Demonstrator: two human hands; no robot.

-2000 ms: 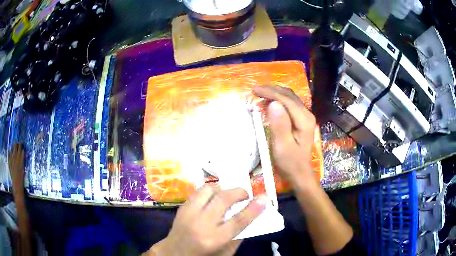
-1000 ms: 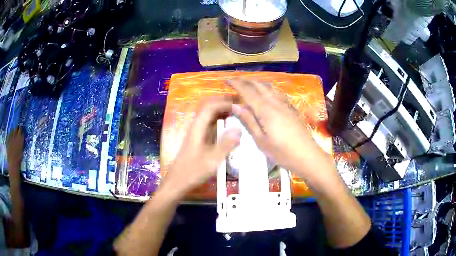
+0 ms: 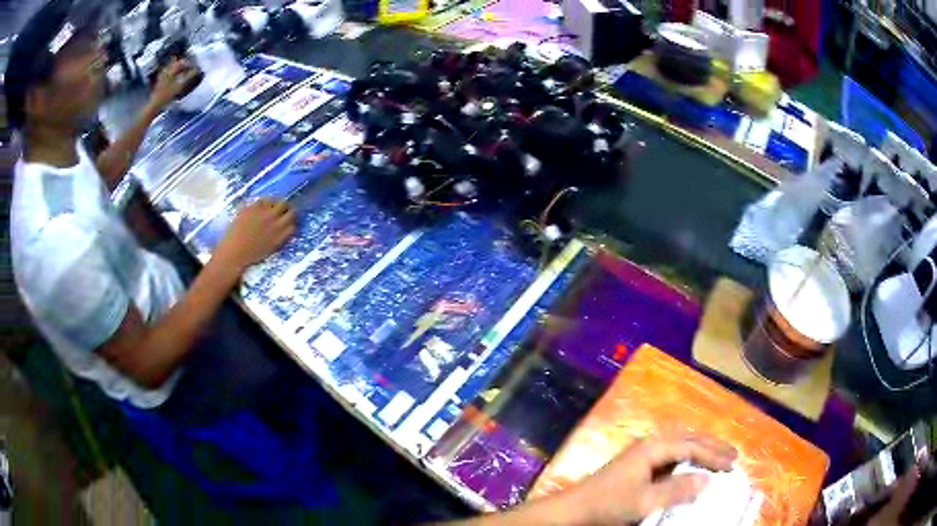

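The orange pad lies at the lower right. An overexposed white housing lies on its lower part, cut off by the bottom edge. My left hand reaches in from below with its fingers curled over the housing. My right hand is small, dark and cut off at the lower right corner, beside a white piece with dark marks. Whether it holds that piece cannot be told.
The grease can stands on brown cardboard behind the pad. A heap of black modules lies further back. Another person in a white shirt sits at the left, an arm on the film-covered bench. White units stand at the right.
The view has swung left, bringing the other person and the whole module heap into view. My hands have moved apart; the left is at the housing, the right at the frame's edge.
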